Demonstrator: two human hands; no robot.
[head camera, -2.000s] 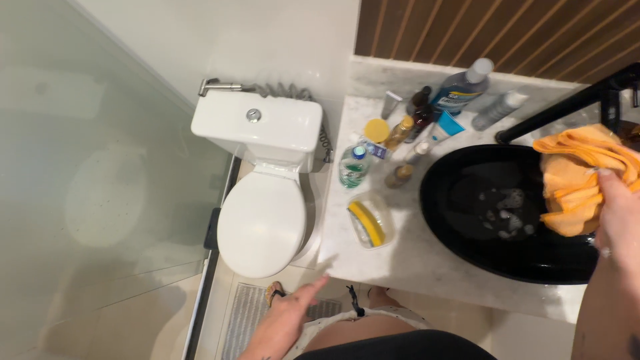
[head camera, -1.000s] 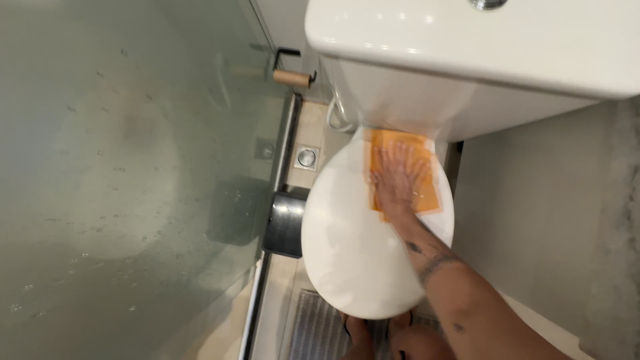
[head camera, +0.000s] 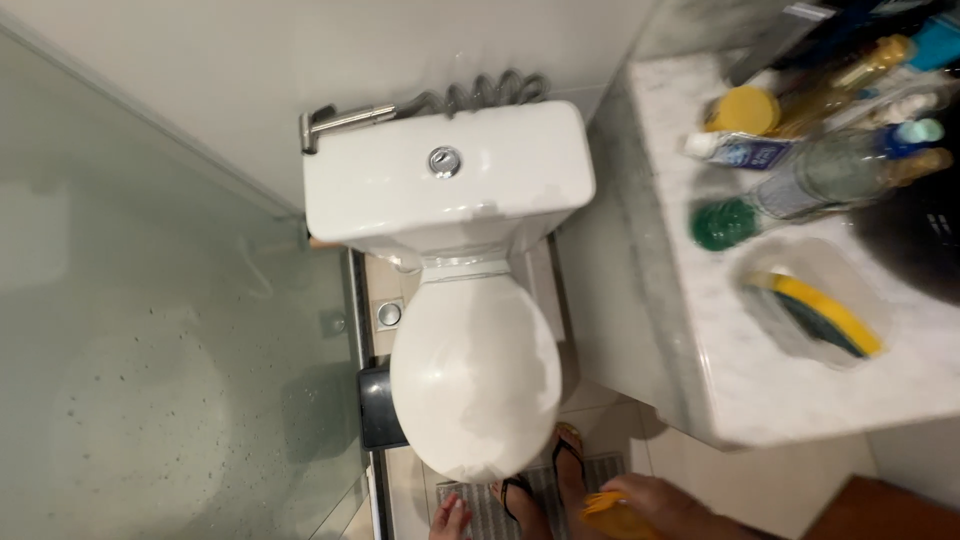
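At the bottom edge, my right hand (head camera: 660, 504) grips a bunched orange cloth (head camera: 616, 516). My left hand (head camera: 450, 517) shows only its fingertips, left of my feet and below the toilet; most of it is out of frame. The white toilet lid (head camera: 476, 375) is down between the hands and the cistern (head camera: 450, 180), whose top carries a chrome flush button (head camera: 445, 161). A yellow and green sponge (head camera: 825, 315) lies in a clear dish on the marble counter (head camera: 720, 390) at the right.
Bottles, a toothpaste tube (head camera: 739, 150) and a yellow-lidded jar (head camera: 744, 111) crowd the counter beside the black basin (head camera: 919, 232). A chrome hand sprayer (head camera: 349, 124) hangs behind the cistern. A glass panel (head camera: 172, 337) stands left, near a black bin (head camera: 381, 409). A striped mat (head camera: 540, 487) lies underfoot.
One second ago my right hand pressed the orange cloth flat on the toilet lid; now it holds the cloth bunched, off the lid. My left fingertips have come into view. The view has shifted.
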